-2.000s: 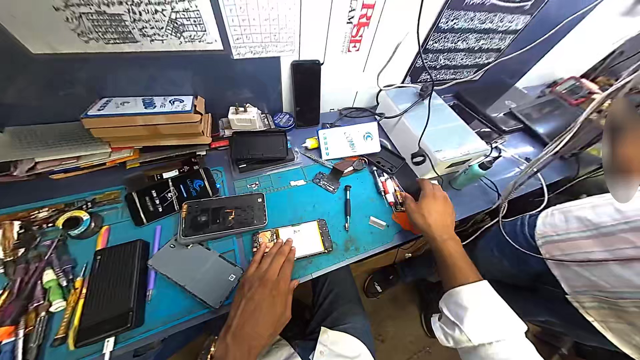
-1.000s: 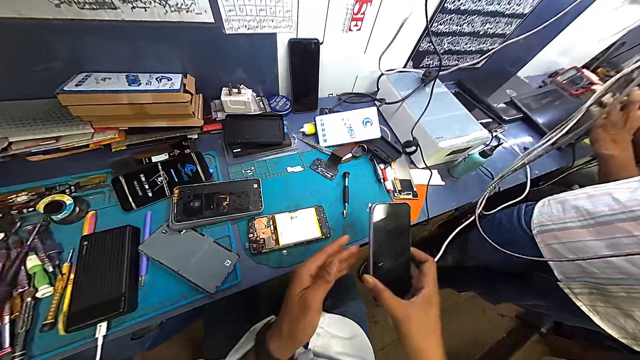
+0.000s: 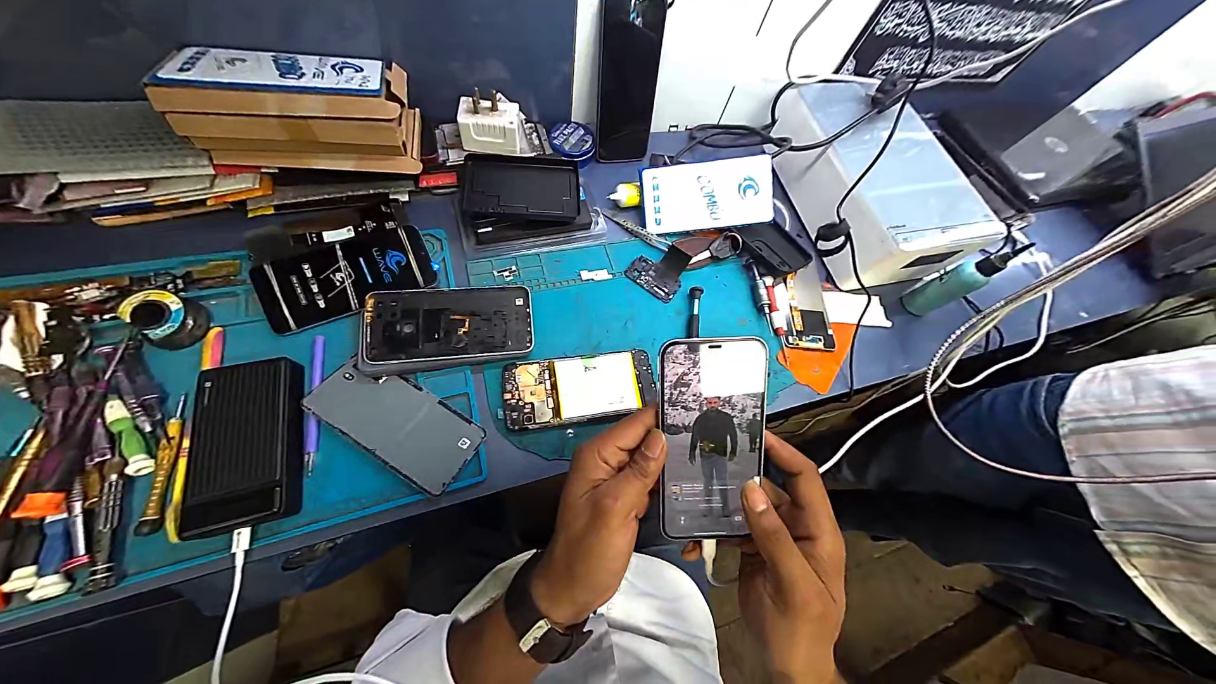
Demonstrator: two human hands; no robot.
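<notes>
A smartphone [image 3: 712, 446] with its screen lit, showing a picture, stands upright in my right hand [image 3: 798, 551], whose thumb lies on its lower right edge. My left hand [image 3: 608, 503] is at the phone's left edge, thumb and index finger close together; whether it grips the phone I cannot tell. A white cable hangs below the phone. Behind my left hand lies an opened phone with its battery and board bare [image 3: 579, 388]. A grey back cover [image 3: 394, 427] and a phone frame [image 3: 446, 325] lie left of it. A screwdriver [image 3: 695, 312] is partly hidden behind the lit phone.
A black power bank [image 3: 242, 446] and many hand tools [image 3: 71, 475] are at the left of the blue mat. Stacked cardboard boxes [image 3: 285, 123] stand behind. A white box-shaped device [image 3: 883, 190], cables and a green bottle [image 3: 959, 280] are at right, near another person's leg [image 3: 997, 427].
The phone in my right hand had a dark screen one second ago and is lit now. My left hand, apart from it then, is at its left edge. Two seconds ago my left hand was on the opened phone.
</notes>
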